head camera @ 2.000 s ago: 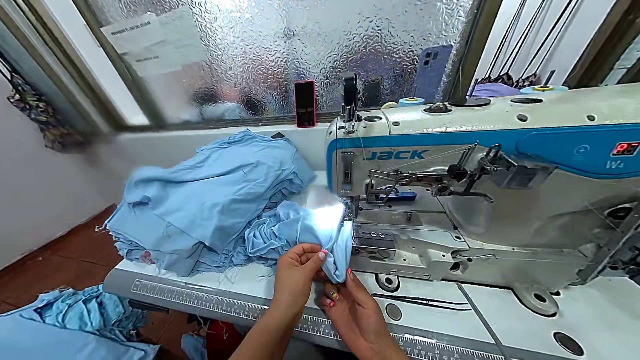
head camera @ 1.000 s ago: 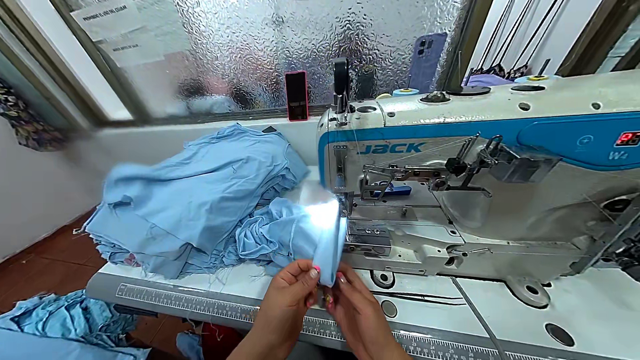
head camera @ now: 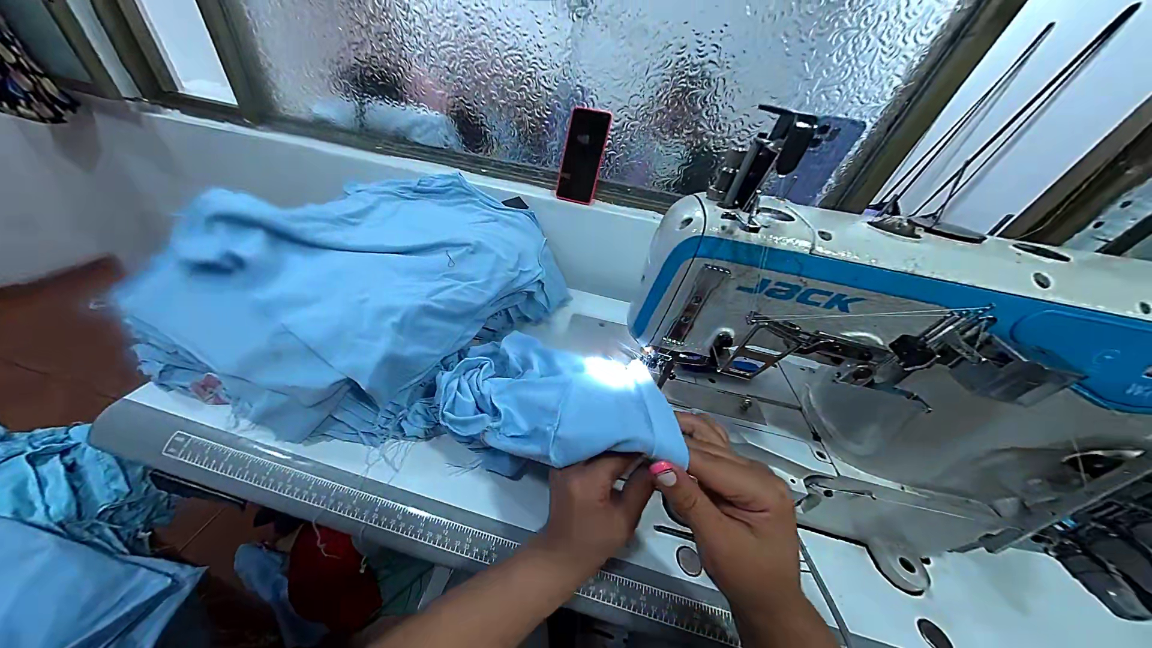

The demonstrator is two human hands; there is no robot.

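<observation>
Light blue fabric (head camera: 558,405) lies bunched on the sewing table, and its right edge is pinched in both of my hands. My left hand (head camera: 598,504) grips the lower edge from the left. Close beside it, my right hand (head camera: 733,504) holds the corner, its thumb with a pink nail on top. Just behind the cloth stands the needle area (head camera: 661,360) of a Jack industrial sewing machine (head camera: 864,297); bright light glares on the fabric there, and the needle itself cannot be made out. A large pile of light blue garment pieces (head camera: 360,288) rests to the left.
A ruler strip (head camera: 360,504) runs along the table's front edge. Behind the table a phone with a red edge (head camera: 583,155) leans at the window. More blue cloth (head camera: 72,540) hangs low at the left, near a red item (head camera: 333,576). Thread guides rise from the machine head.
The view has tilted and come closer to the machine. The fabric's edge remains between my hands, and my right hand now lies farther up along its right side.
</observation>
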